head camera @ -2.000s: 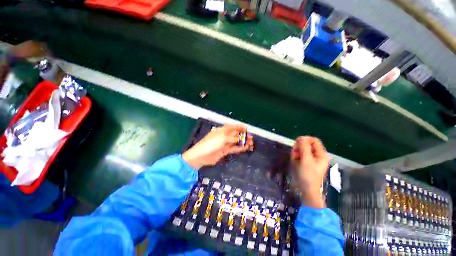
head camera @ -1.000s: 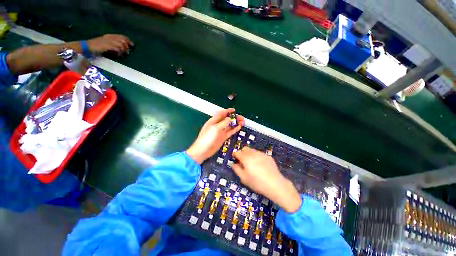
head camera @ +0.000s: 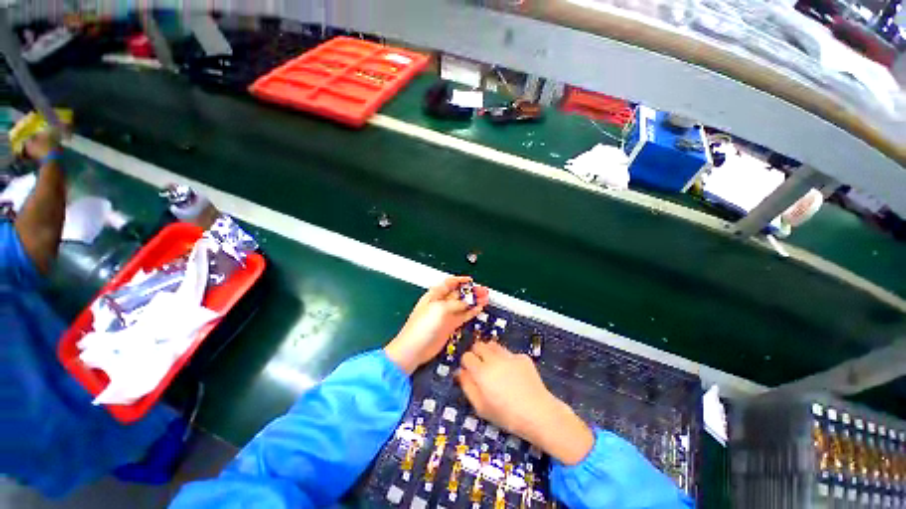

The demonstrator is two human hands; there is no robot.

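Note:
The black blister tray lies in front of me, with rows of gold-orange camera modules in its near part and a few in its far left pockets. My left hand is over the tray's far left corner and pinches a small camera module between its fingertips. My right hand is palm down over the upper left pockets, fingers bent down at the tray. Its fingertips are close to a module there; whether they hold anything is hidden.
A red bin with white and silvery scrap stands at left. Stacked clear trays are at right. The green belt carries small modules beyond the pale rail. An orange-red divided tray and blue device stand across it. Another person's arm is at far left.
The view has tilted up. My right hand has come from the tray's right side to the upper left pockets, near my left hand. The other person's arm has drawn back from the belt.

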